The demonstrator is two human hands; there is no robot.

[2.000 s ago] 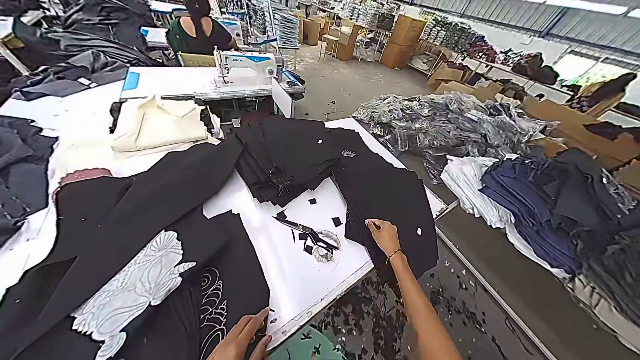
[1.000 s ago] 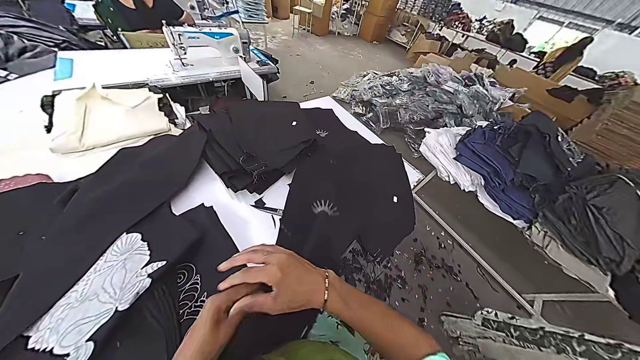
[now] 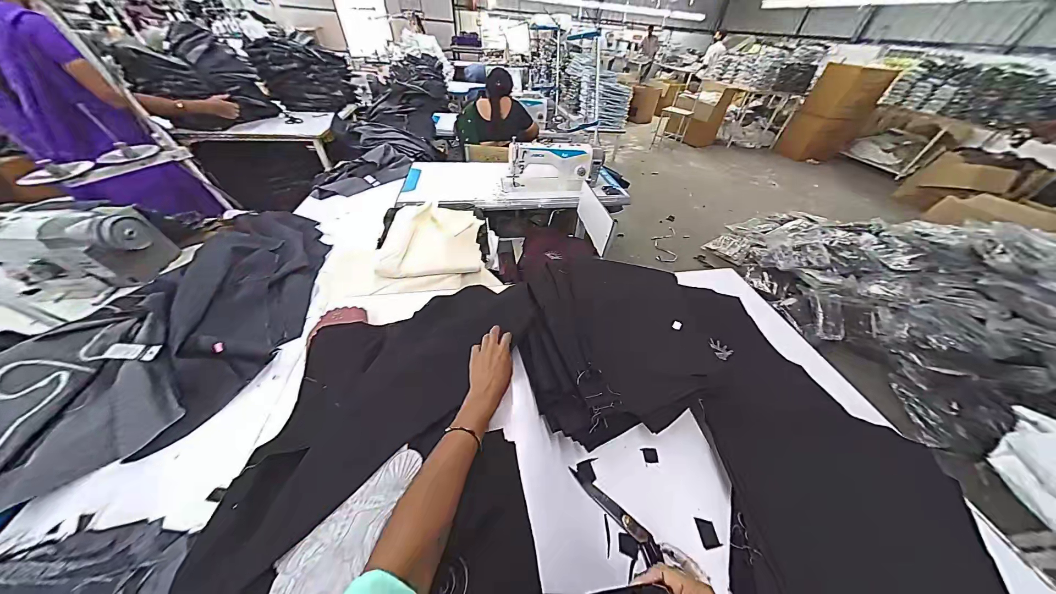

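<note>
My left hand [image 3: 491, 363] rests palm down on a black garment [image 3: 388, 355], near its right edge, with the fingers stretched forward. Under my left forearm lies a pale printed motif [image 3: 355, 520] on black cloth. At the bottom edge, my right hand [image 3: 676, 580] shows only in part, at the handles of metal scissors [image 3: 623, 516]; its grip is cut off by the frame. Small black fabric scraps [image 3: 707, 533] lie around the scissors on the white tabletop [image 3: 668, 487]. Folded black garments [image 3: 619, 330] lie beyond, and another black piece [image 3: 841, 462] drapes over the right side.
A sewing machine [image 3: 553, 161] stands ahead, behind cream cloth [image 3: 433, 239]. Grey garments [image 3: 231, 305] and another machine [image 3: 91, 239] are at left. Plastic-wrapped bundles [image 3: 932, 305] fill the right. A person in purple [image 3: 74, 99] reaches at far left; another sits ahead [image 3: 495, 111].
My hands, together a second ago, are now apart: the left is on the black garment, the right at the scissors. The view has swung left.
</note>
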